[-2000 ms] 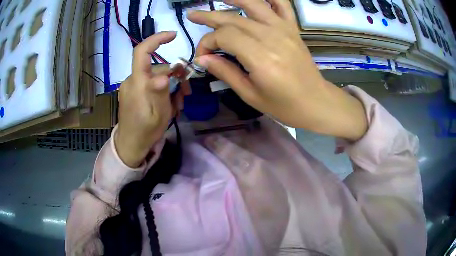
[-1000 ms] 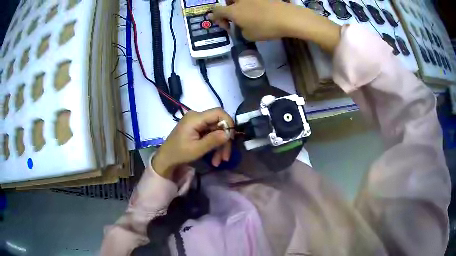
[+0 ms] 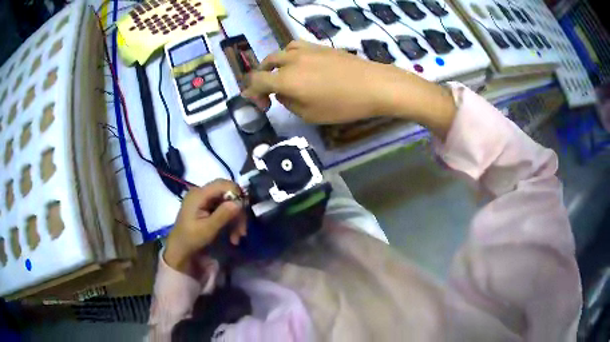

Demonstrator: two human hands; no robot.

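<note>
My left hand [image 3: 204, 217] pinches a small white connector [image 3: 231, 196] with thin leads, left of the test fixture. A black cooling fan [image 3: 287, 165] with a round centre sits in the fixture's silver-white plate [image 3: 312, 180], which has a green strip at its front. My right hand [image 3: 301, 80] is over the fixture arm [image 3: 251, 120], its fingertips at the lower end of a small dark panel display [image 3: 237, 53]; whether the fingers touch it cannot be told. The white-grey handheld meter [image 3: 196, 81] lies to the left of that display.
A foam tray of black units [image 3: 408, 33] on cardboard layers is at upper right, another tray [image 3: 518, 40] beyond it. A foam tray with cutouts [image 3: 40, 167] is at left. A yellow dot sheet [image 3: 167, 23] lies behind the meter; a thick black cable [image 3: 150, 113] and a red wire run left of it.
The view has shifted, showing the dot sheet and panel display. My right hand has moved from the meter's keypad to the display's lower end. My left hand still pinches the connector.
</note>
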